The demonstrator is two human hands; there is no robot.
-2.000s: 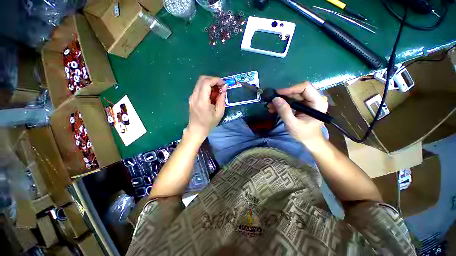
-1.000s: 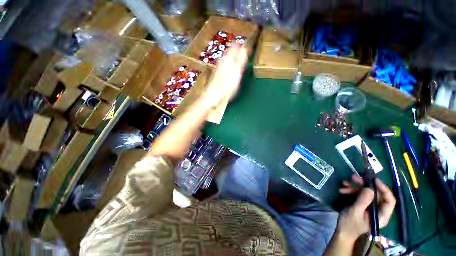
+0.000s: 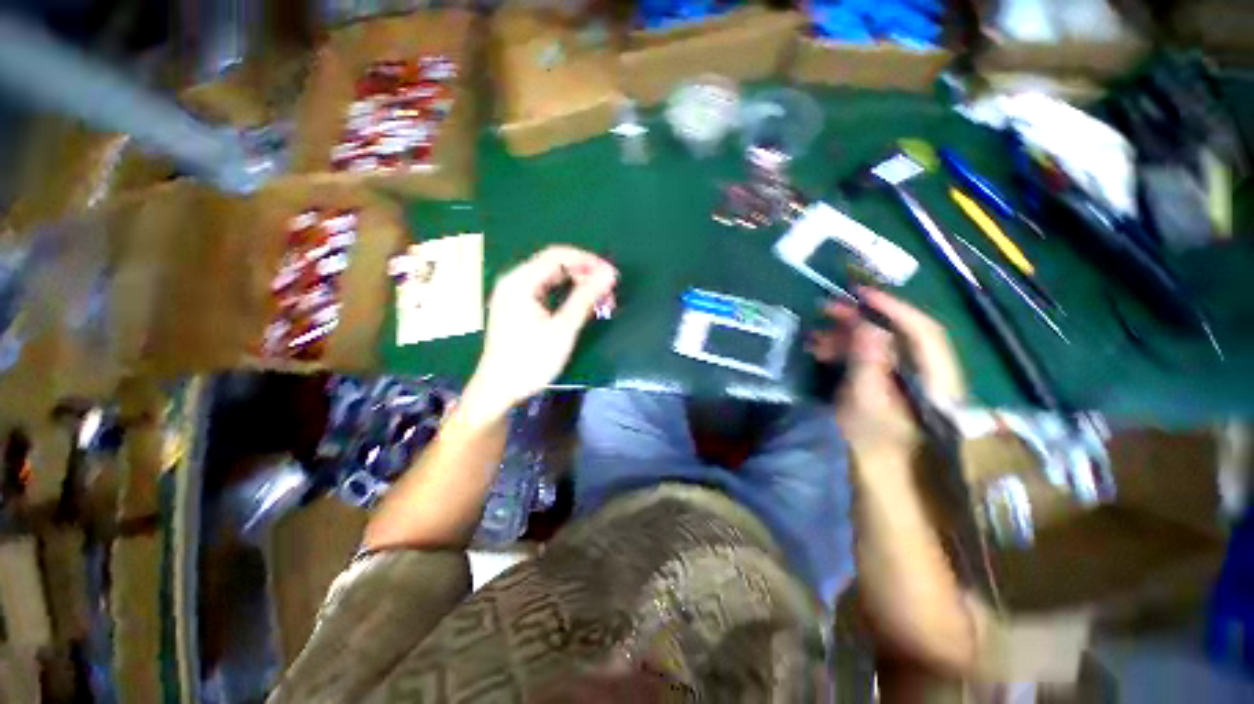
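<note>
The frame is blurred. A white inner frame (image 3: pixel 783 352) with a blue strip (image 3: pixel 726 305) along its upper edge lies on the green bench near its front edge. My left hand (image 3: pixel 539 327) is left of it, above the bench, thumb and forefinger pinched on a small reddish and white part (image 3: pixel 604 305). My right hand (image 3: pixel 887 369) is right of the inner frame and holds the black soldering iron (image 3: pixel 919 400); its tip is blurred near the white housing (image 3: pixel 887 257). The housing lies flat behind, to the right of the inner frame.
Boxes of red-brown parts (image 3: pixel 314 282) stand at left beside a white card (image 3: pixel 440 289). Clear tubs (image 3: pixel 703 113) and a pile of small fasteners (image 3: pixel 761 200) are at the back. A hammer (image 3: pixel 963 267), a yellow tool (image 3: pixel 992 230) and tweezers lie at right.
My left hand has come back from the red-brown parts box towards the inner frame, now with a small part. My right hand still holds the iron, now closer to the inner frame. The view has turned.
</note>
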